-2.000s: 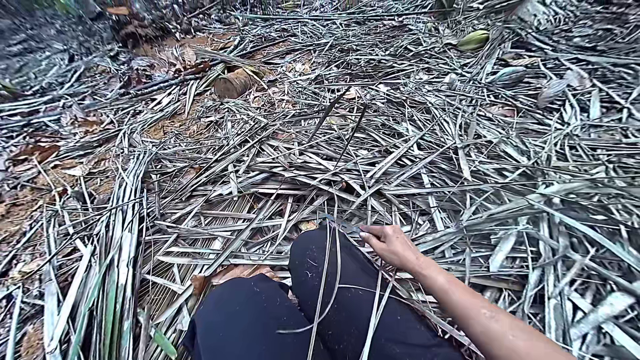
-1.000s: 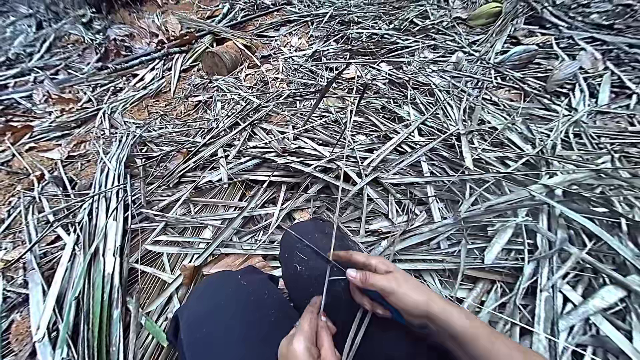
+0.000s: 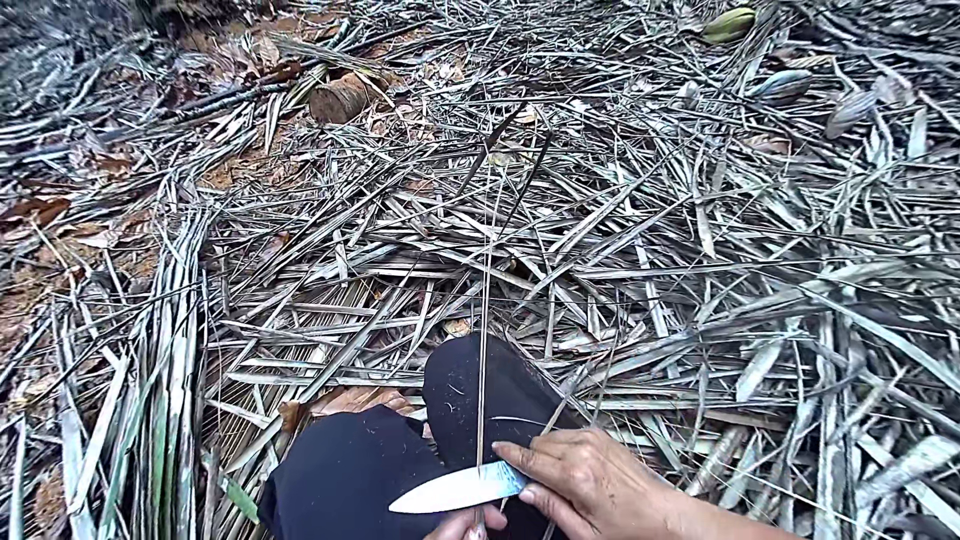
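Note:
My right hand (image 3: 581,476) grips a knife; its handle is hidden in the fist, and its bright blade (image 3: 457,487) points left, flat side up. My left hand (image 3: 469,523), partly cut off by the bottom edge, pinches the lower end of a thin leaf strip (image 3: 484,322) just below the blade. From there the strip runs up and away between my knees, crossing the blade at its lower part. Dark trousers (image 3: 352,472) cover my bent knees, with small shavings on them.
Dry palm leaf strips (image 3: 600,225) litter the ground all round. A cut log piece (image 3: 341,99) lies at the upper left, a greenish-yellow husk or pod (image 3: 729,25) at the upper right. A bundle of long strips (image 3: 176,352) lies left of my knees.
My left hand, out of view two seconds ago, now holds the strip low at the bottom edge. The blade has turned to lie across the strip, and my right hand is lower than before.

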